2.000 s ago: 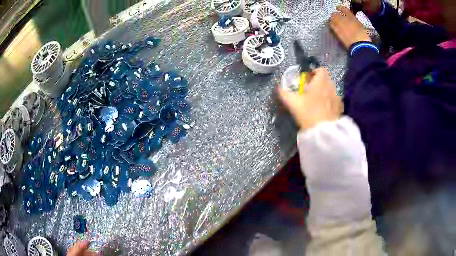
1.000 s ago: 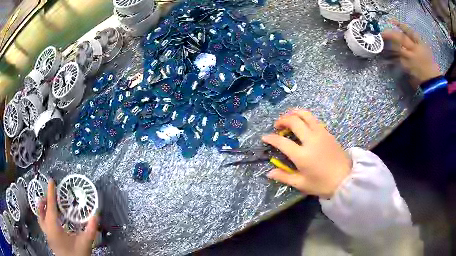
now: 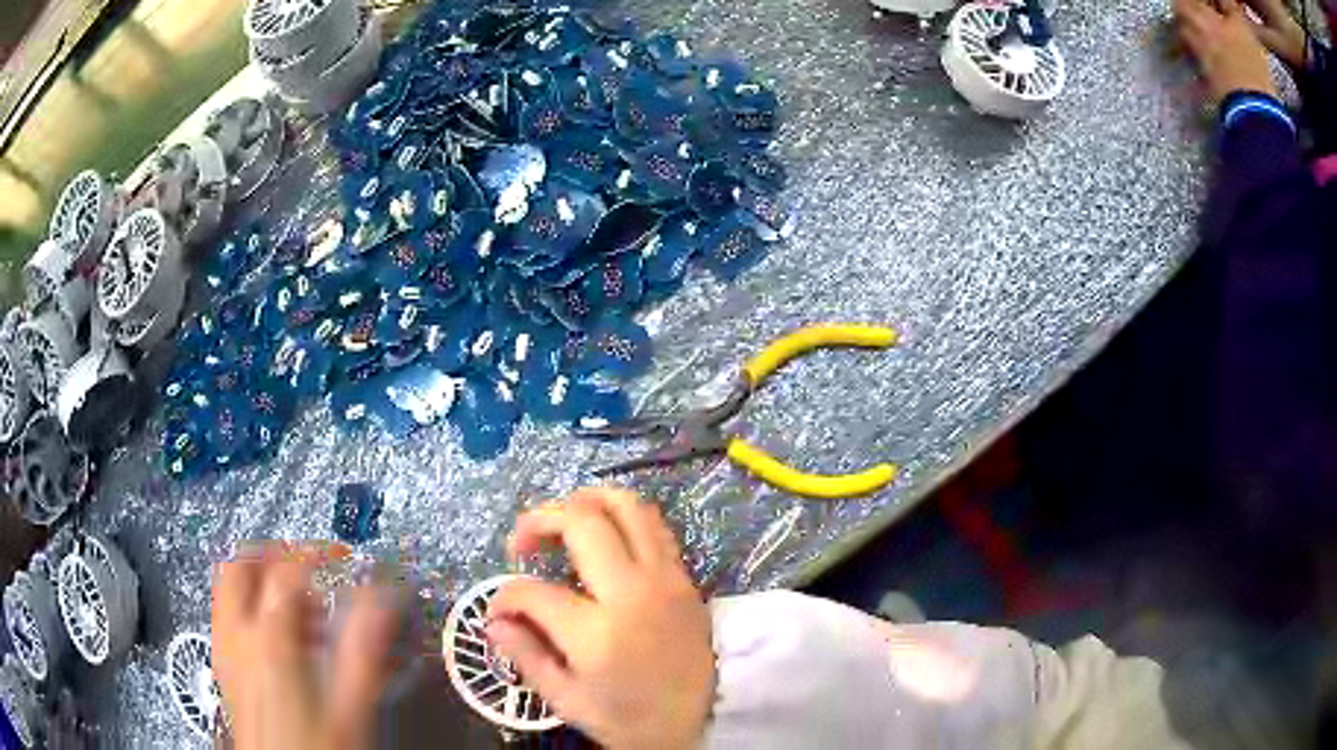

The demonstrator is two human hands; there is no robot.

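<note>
My right hand (image 3: pixel 623 615) has its fingers on a white slotted fan housing (image 3: pixel 472 655) at the lower middle. My left hand (image 3: pixel 301 645) is blurred at the lower left, beside another white housing (image 3: pixel 191 681) that it partly covers; its grip cannot be made out. Yellow-handled pliers (image 3: pixel 711 428) lie open on the silver sheet above my right hand. A large heap of blue circuit boards (image 3: pixel 543 220) lies beyond, with one single board (image 3: pixel 356 511) apart from it, above my left hand.
Many white housings (image 3: pixel 135 271) stand along the left edge, with a stack (image 3: pixel 301 37) at upper left. A housing with a blue board (image 3: pixel 1004 62) sits at upper right. Another person's hand (image 3: pixel 1224 52) is at the far right. The bench edge (image 3: pixel 1012 396) curves at lower right.
My right hand has let go of the pliers and moved left to a housing. My left hand has moved right and is blurred. The view has shifted.
</note>
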